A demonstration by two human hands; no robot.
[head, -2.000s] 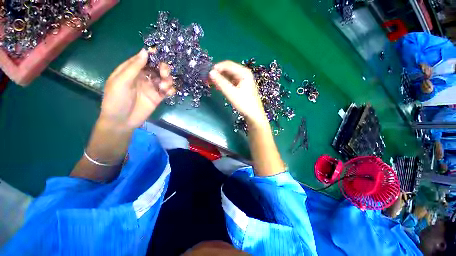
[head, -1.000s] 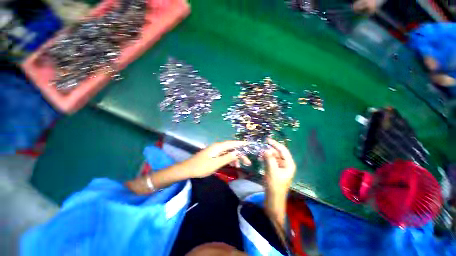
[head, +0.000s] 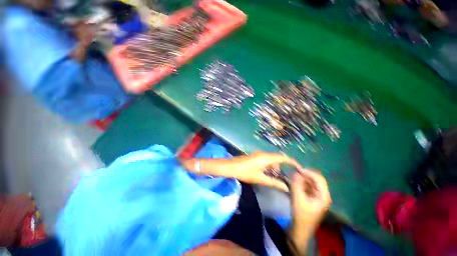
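My left hand (head: 258, 168) is at the bench's near edge, with small dark parts (head: 273, 171) at its curled fingers. My right hand (head: 309, 192) touches or nearly touches its fingertips and has a dark bit in its fingers; blur hides the detail. Just beyond the hands lies the unsorted pile (head: 295, 112), a loose heap with silver, black and copper glints. To its left lies the arranged batch (head: 224, 86), greyer and more even. A small cluster of parts (head: 362, 106) lies right of the unsorted pile.
A pink-red parts bin (head: 131, 80) full of parts stands at the upper left. A person in a blue smock (head: 55, 65) is beside it. A red-pink fan (head: 436, 220) is at the lower right, with dark trays (head: 432, 165) behind it. The green mat (head: 280, 45) covers the bench.
The view has swung left, so the piles and fan sit further right. My hands have left the grey batch for the bench edge before the mixed pile. The neighbour at left has come into view.
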